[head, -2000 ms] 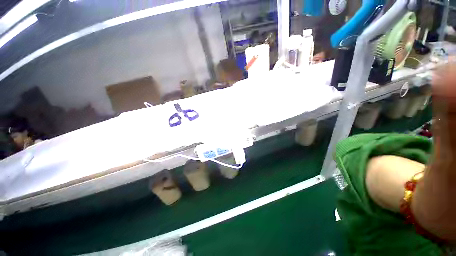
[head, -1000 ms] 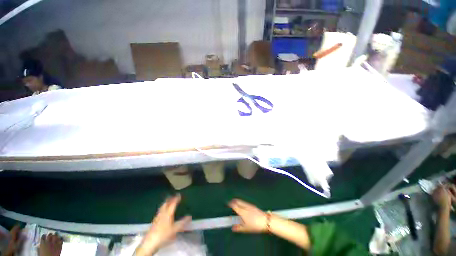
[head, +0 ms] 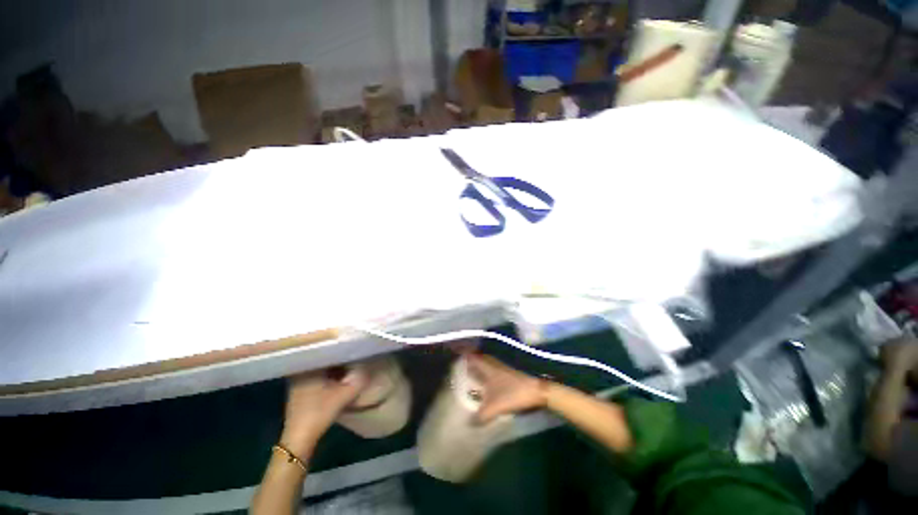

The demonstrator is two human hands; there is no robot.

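Observation:
A cream cylindrical unit [head: 453,443] stands tilted below the shelf edge, with my right hand [head: 508,389] closed around its upper part. A dark round spot shows near its top. A second cream unit [head: 385,404] is to its left, and my left hand [head: 320,400] grips its upper left side. The top of this unit is partly hidden by the shelf edge and my fingers. Both units are over the green belt and white edge strip.
The white-covered shelf [head: 282,241] runs above, with blue-handled scissors [head: 495,198] on it. A white cable [head: 564,357] hangs from a power strip [head: 574,324] at its edge. Clear bags [head: 795,402] and another person's arm [head: 891,412] are at the right.
My hands have moved forward under the shelf edge and taken hold of two cream units, which are now tilted and nearer. The view has shifted closer to the shelf.

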